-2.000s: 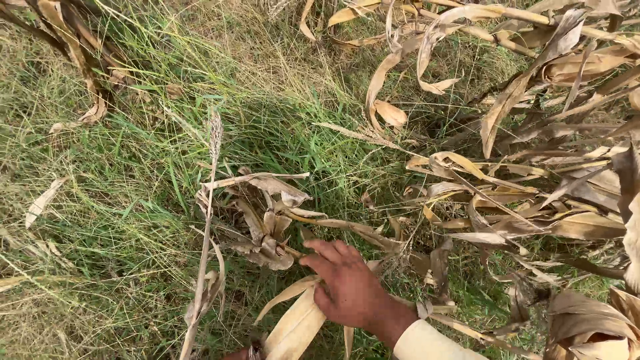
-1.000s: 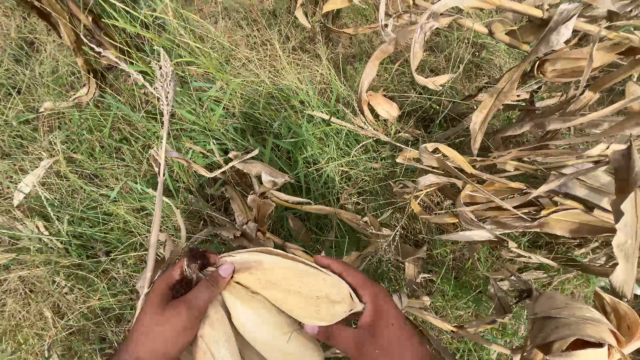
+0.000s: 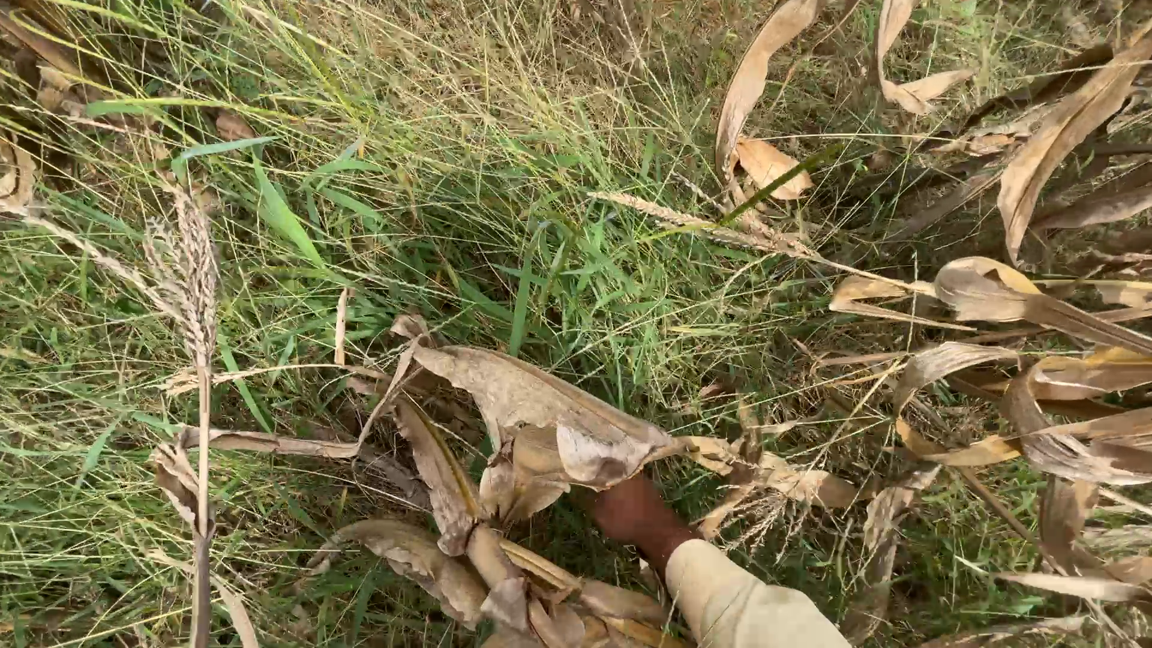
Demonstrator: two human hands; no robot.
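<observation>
My right hand (image 3: 630, 513), in a cream sleeve (image 3: 742, 598), reaches in among dry corn leaves low in the middle of the view. A wide, curled dry leaf (image 3: 540, 405) covers its fingers, so what they touch is hidden. Just left of the hand, a dry corn stalk (image 3: 495, 558) with withered leaves runs to the bottom edge. My left hand does not show.
At the left stands a thin dry stalk with a corn tassel (image 3: 193, 279). Dry corn stalks and leaves (image 3: 1071, 387) lie heaped along the right side. Green and yellowed grass (image 3: 558, 279) grows between them.
A second ago both hands held pale corn husks at the bottom; those husks and my left hand are out of view. My right hand is now among the dry leaves.
</observation>
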